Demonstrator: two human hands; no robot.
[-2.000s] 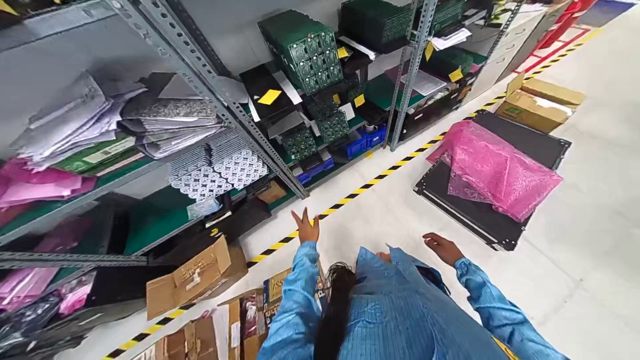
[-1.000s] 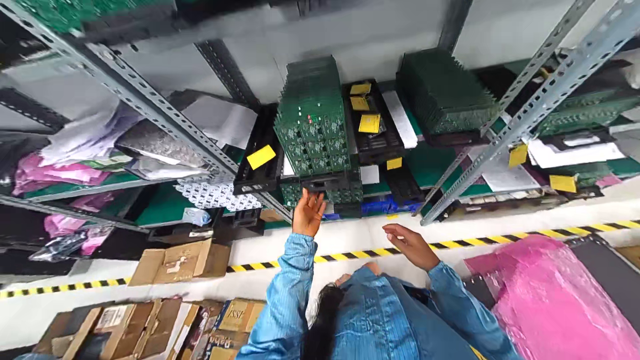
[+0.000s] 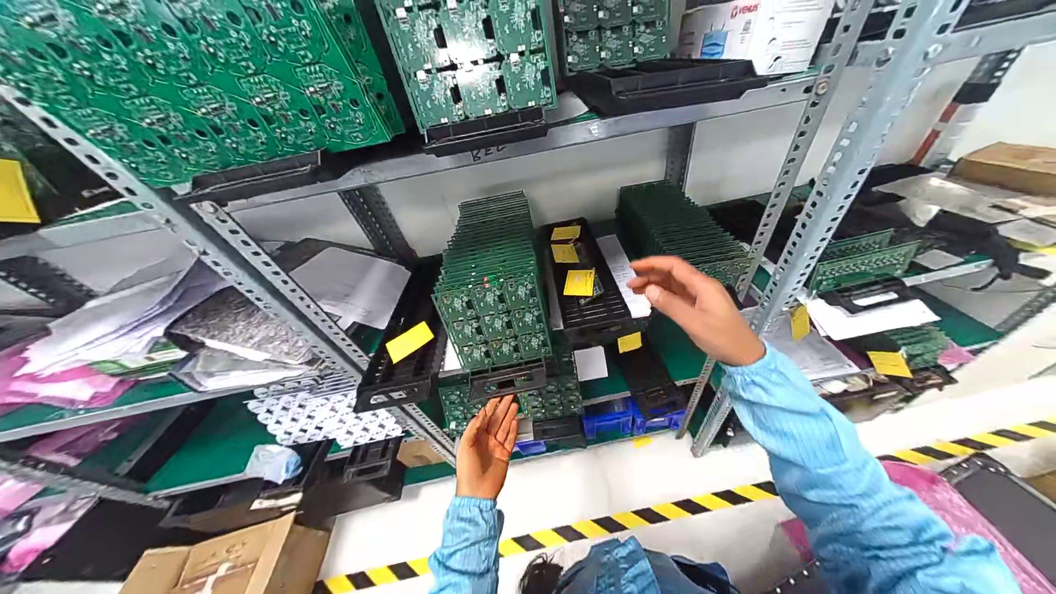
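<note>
On the middle shelf a row of green circuit boards (image 3: 495, 313) stands in a black rack, whose front end (image 3: 507, 379) faces me. My left hand (image 3: 487, 445), palm up with its fingertips at the lower edge of that front end, holds nothing that I can see; whether it touches the rack I cannot tell. Raised to the right, my right hand (image 3: 701, 309) is empty with bent fingers. It is near a black rack with yellow notes (image 3: 579, 283) and a white paper sheet (image 3: 623, 276). Another row of green boards (image 3: 676, 227) stands behind it.
Steel shelf posts (image 3: 813, 214) rise right of my right hand. Large boards (image 3: 478, 62) stand on the shelf above. Paper stacks (image 3: 140, 322) lie left, blue bins (image 3: 610, 419) low down. A cardboard box (image 3: 231, 561) and striped floor tape (image 3: 643, 513) are below; pink wrap (image 3: 949, 511) lies right.
The view has turned and come closer to the shelves. My right hand has risen from low beside my body to the front of the shelf. My left hand remains near the front of the board rack.
</note>
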